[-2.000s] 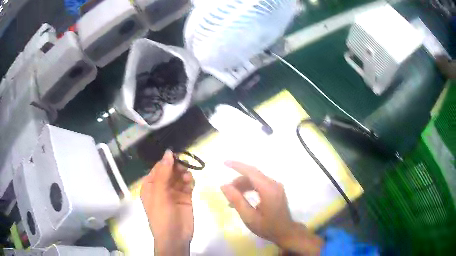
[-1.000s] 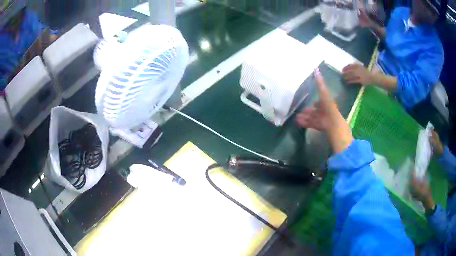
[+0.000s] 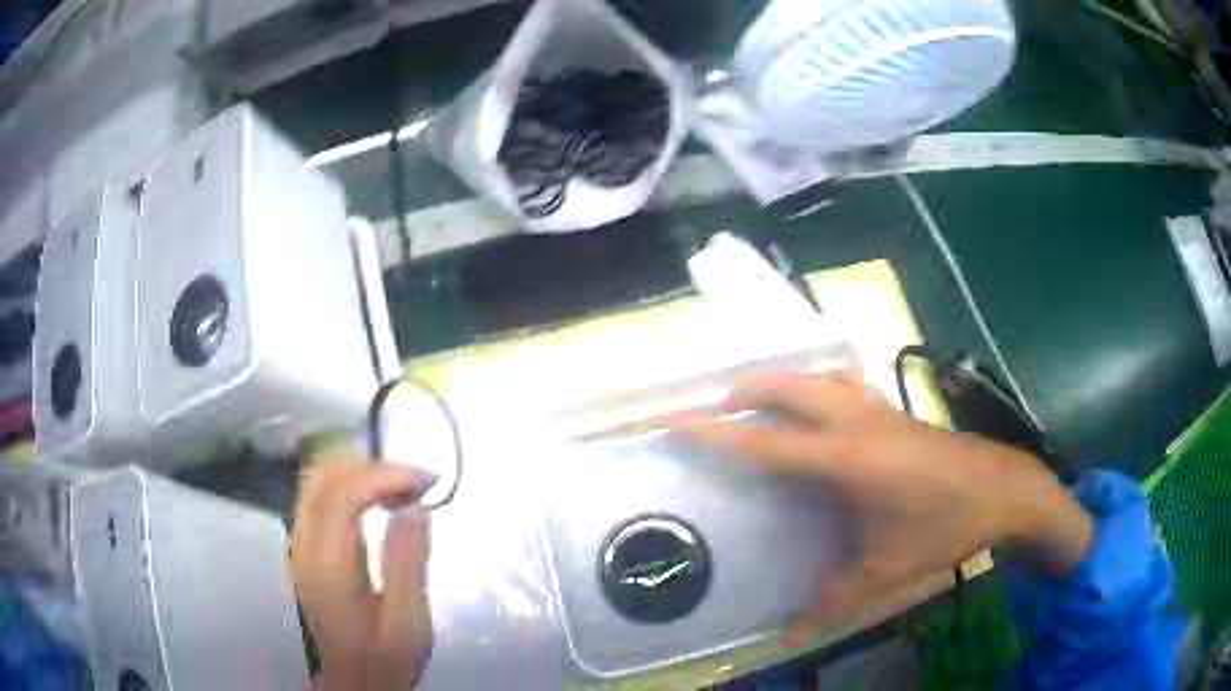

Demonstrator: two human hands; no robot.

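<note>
A white-grey projector unit (image 3: 756, 527) lies on the white, yellow-edged work mat (image 3: 864, 290), its round dark lens (image 3: 655, 568) facing up. My right hand (image 3: 884, 473), slightly blurred, rests over the unit's right part with fingers spread. My left hand (image 3: 362, 567) pinches a thin black ring (image 3: 456, 439) between thumb and fingertips, left of the unit. The ring stands clear of the lens.
Several white projector units (image 3: 290, 324) stand at the left. An open white bag of black rings (image 3: 594, 209), a white fan (image 3: 878, 68) and a crumpled white wad (image 3: 743, 274) are beyond the mat. A black screwdriver (image 3: 996, 409) and green crate (image 3: 1195, 473) are at right.
My right hand has come back from the far right, and a projector unit now lies on the mat under it. My left hand is back in view with the ring. The camera view has shifted.
</note>
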